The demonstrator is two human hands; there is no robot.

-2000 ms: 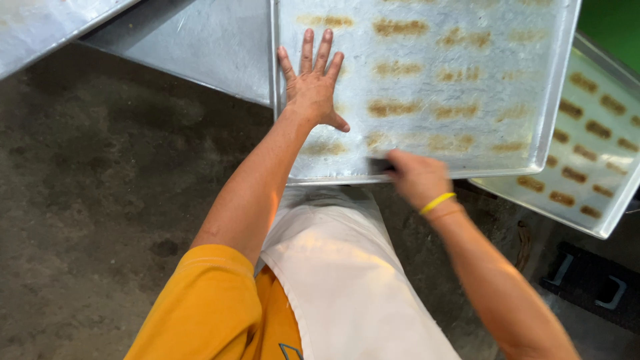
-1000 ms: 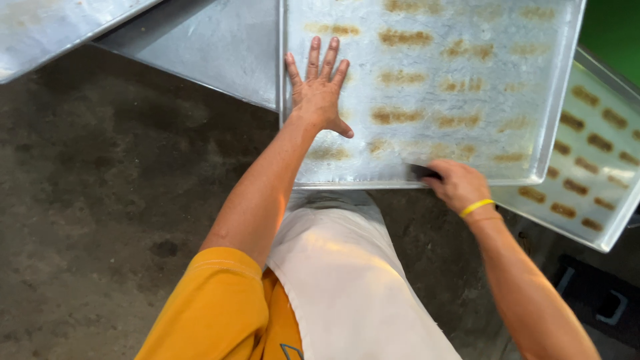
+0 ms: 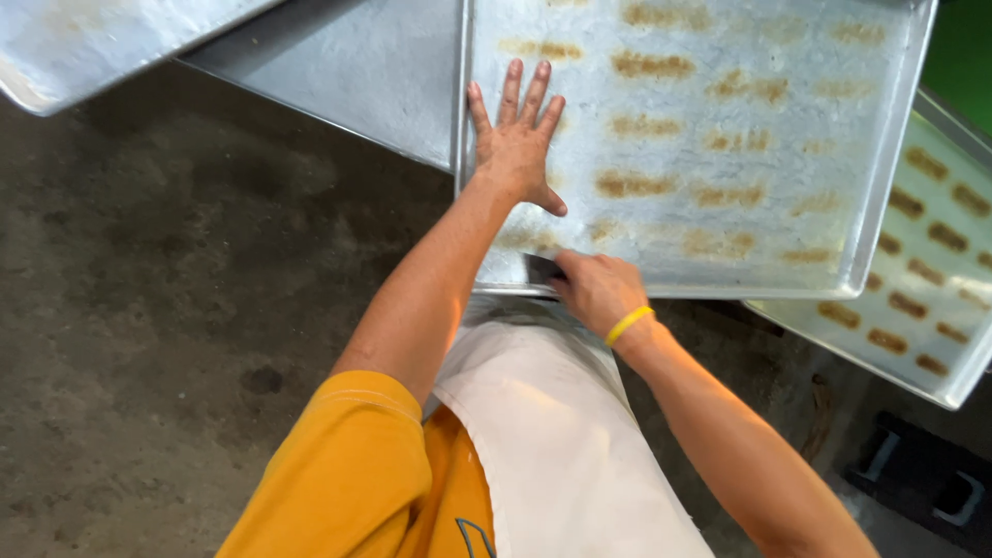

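Note:
A metal baking tray (image 3: 744,279) with rows of brown baked-on marks lies in front of me. My left hand (image 3: 518,143) rests palm down on the tray's left part, fingers spread, holding nothing. In my right hand (image 3: 601,287), at the near edge of the tray toward its left corner, is a dark flat scraper (image 3: 541,269), its blade against the tray surface. The scraper is blurred and partly hidden by my fingers, so its exact kind is hard to tell.
Another marked tray (image 3: 949,395) sits lower at the right. At the upper left are a plain metal sheet (image 3: 349,85) and a further tray (image 3: 46,97). A dark object with light pieces (image 3: 914,480) lies on the concrete floor (image 3: 155,349), lower right.
My right hand with the scraper has moved left along the tray's near edge since a second ago. My left hand stays spread on the tray.

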